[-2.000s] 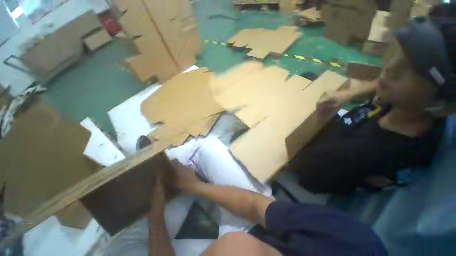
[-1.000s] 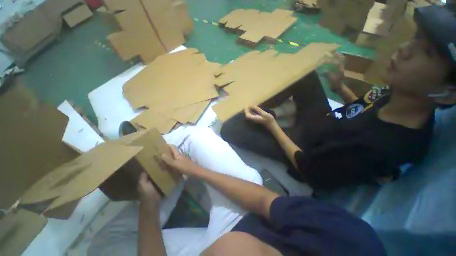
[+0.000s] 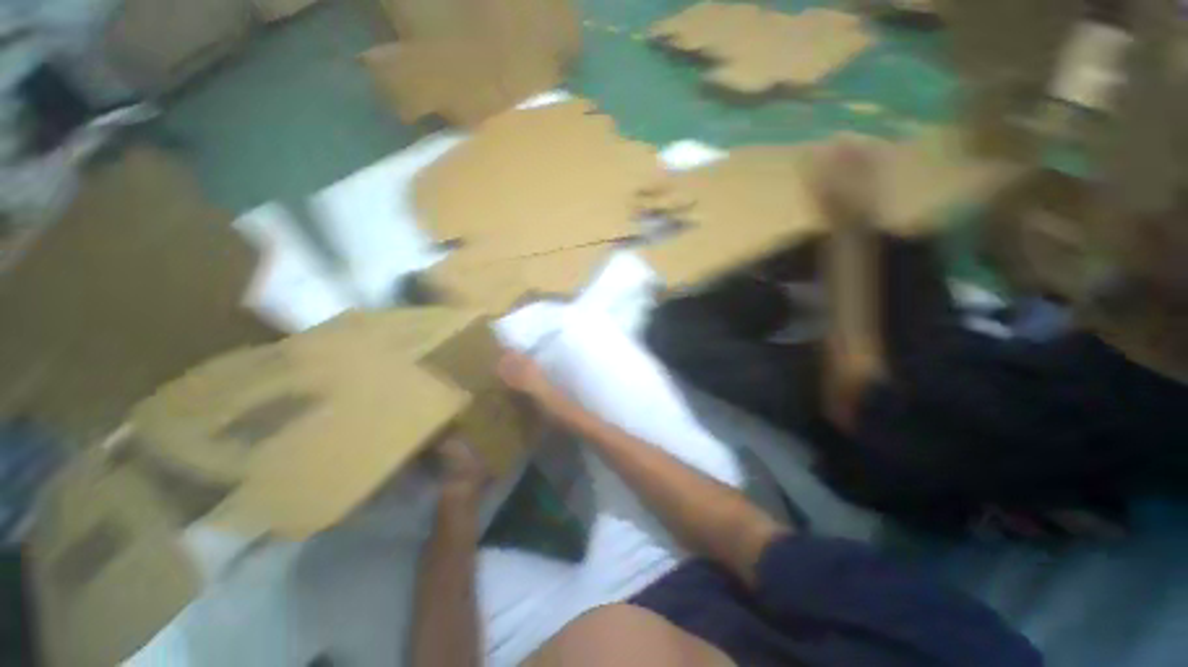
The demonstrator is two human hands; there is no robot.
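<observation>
A part-folded brown carton lies over my lap at left centre, its broad lid panel spread to the left with dark printed patches. A short side panel stands at its right end. My left hand grips the lower edge of this end, fingers partly hidden behind cardboard. My right hand holds the upper right corner of the same end. The frame is blurred, so finger details and small flaps cannot be told.
Flat die-cut blanks lie on white sheets ahead. A person sits close at right, an arm over a large blank. A brown panel stands at left. Another blank lies on the green floor.
The side panel has tilted, and the carton's lid has swung flatter, showing more of its printed face. My hands stay at its right end. The neighbour's arm has moved over the blank.
</observation>
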